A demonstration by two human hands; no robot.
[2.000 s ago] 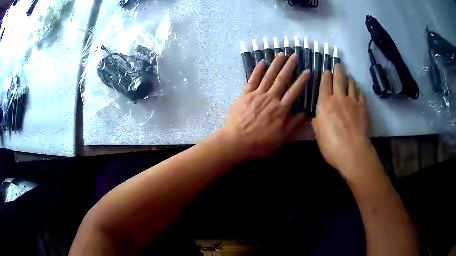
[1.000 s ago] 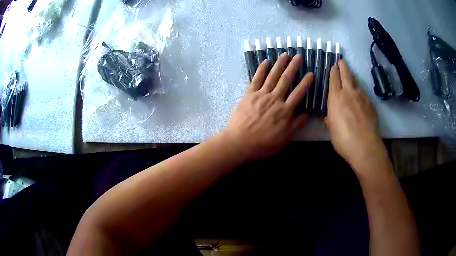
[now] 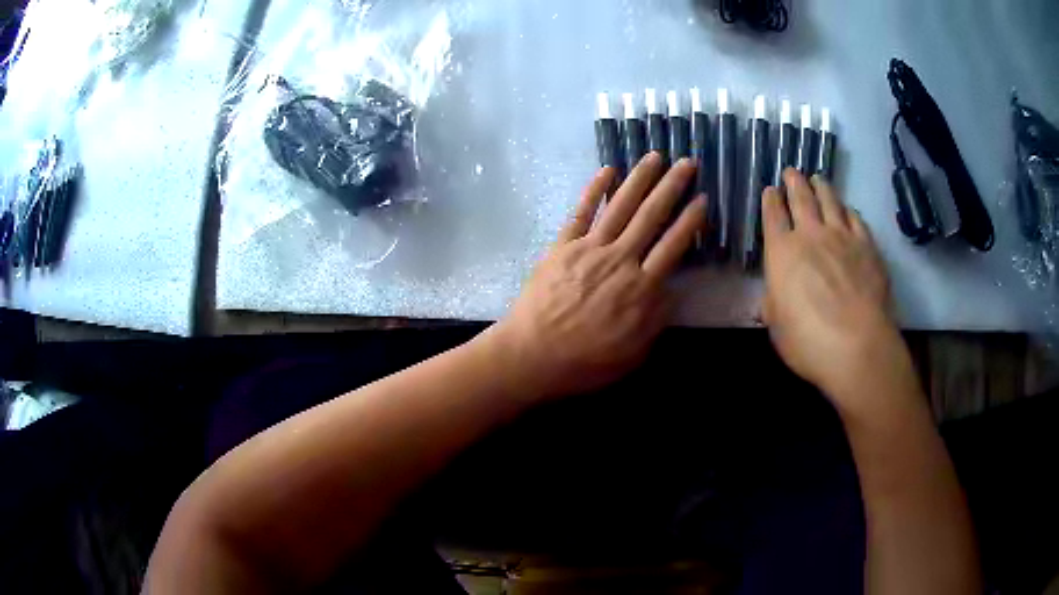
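A row of several dark pen-like tubes (image 3: pixel 725 186) with white tips lies side by side on the white foam sheet (image 3: pixel 499 233), tips pointing away from me. A small gap shows in the row right of the middle. My left hand (image 3: pixel 598 273) lies flat, palm down, with fingers spread over the lower parts of the left tubes. My right hand (image 3: pixel 827 279) lies flat over the lower parts of the right tubes, its fingers slightly apart. Neither hand grips a tube. The lower ends under the hands are hidden.
A bagged black cable set (image 3: pixel 337 145) lies left of the row. A black adapter lead (image 3: pixel 929 163) lies at right, with another bagged dark item (image 3: pixel 1034 174) beyond. A thin black coil (image 3: pixel 755 12) is at the far side. More bagged parts (image 3: pixel 49 203) lie at far left.
The view has shifted slightly, so the table items appear further right. A gap has opened in the tube row between the hands. The right hand's fingers now cover several right tubes.
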